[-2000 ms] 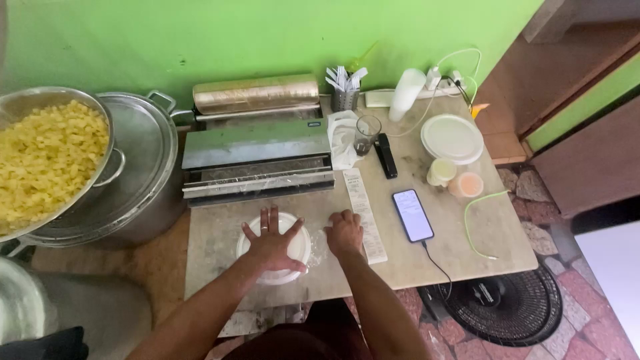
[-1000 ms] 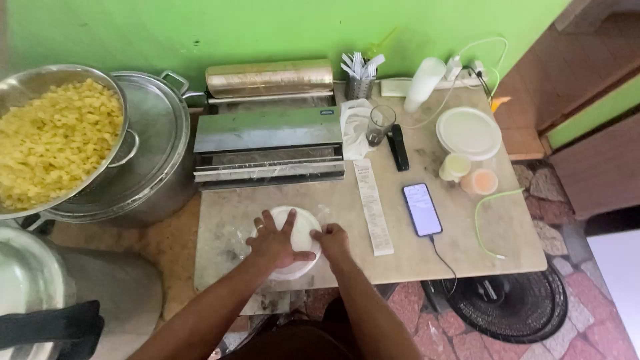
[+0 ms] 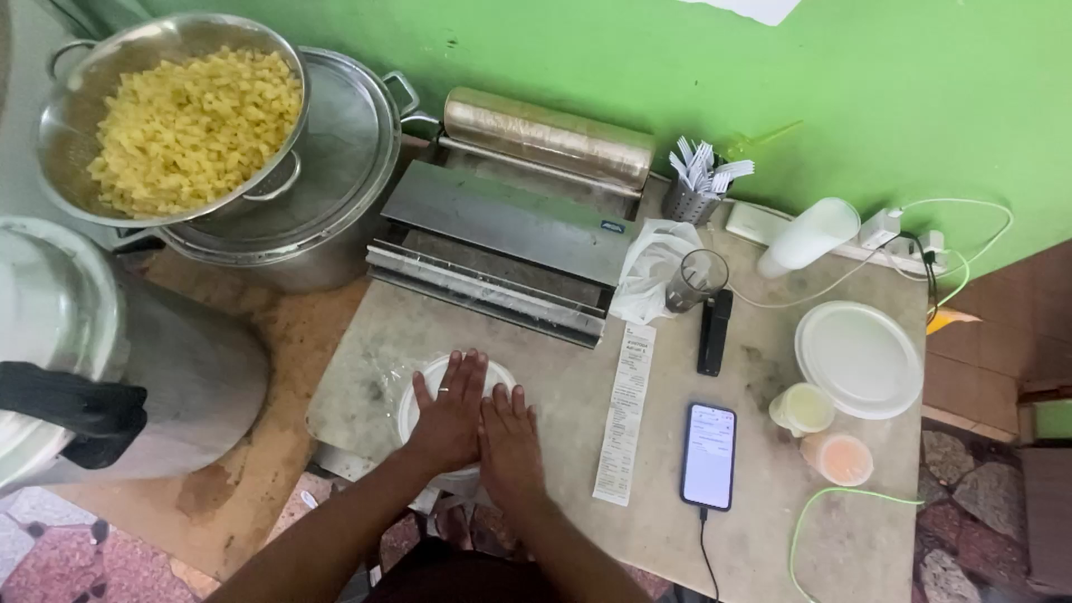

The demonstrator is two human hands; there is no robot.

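A round white lidded container [image 3: 408,412] sits near the front left edge of the stone table, with clear plastic film [image 3: 387,394] wrinkled at its left side. My left hand [image 3: 452,414] lies flat on its top, fingers spread, a ring on one finger. Beside it, touching, my right hand [image 3: 511,444] rests palm down over the container's right part. Neither hand grips anything. Behind them stands a metal film-wrapping dispenser [image 3: 511,222] with a large roll of cling film [image 3: 548,138] at its back. A long printed paper slip [image 3: 624,414] lies to the right of my hands.
At left are a metal colander of diced yellow food [image 3: 293,92], a large lidded pot [image 3: 352,201] and another big pot [image 3: 193,368]. On the right lie a phone [image 3: 708,456], a black stapler [image 3: 713,335], a drinking glass [image 3: 699,280], small lidded cups [image 3: 801,409] and a white round container [image 3: 858,360].
My right hand has moved from the table beside the container onto it, against my left hand. The view has shifted.
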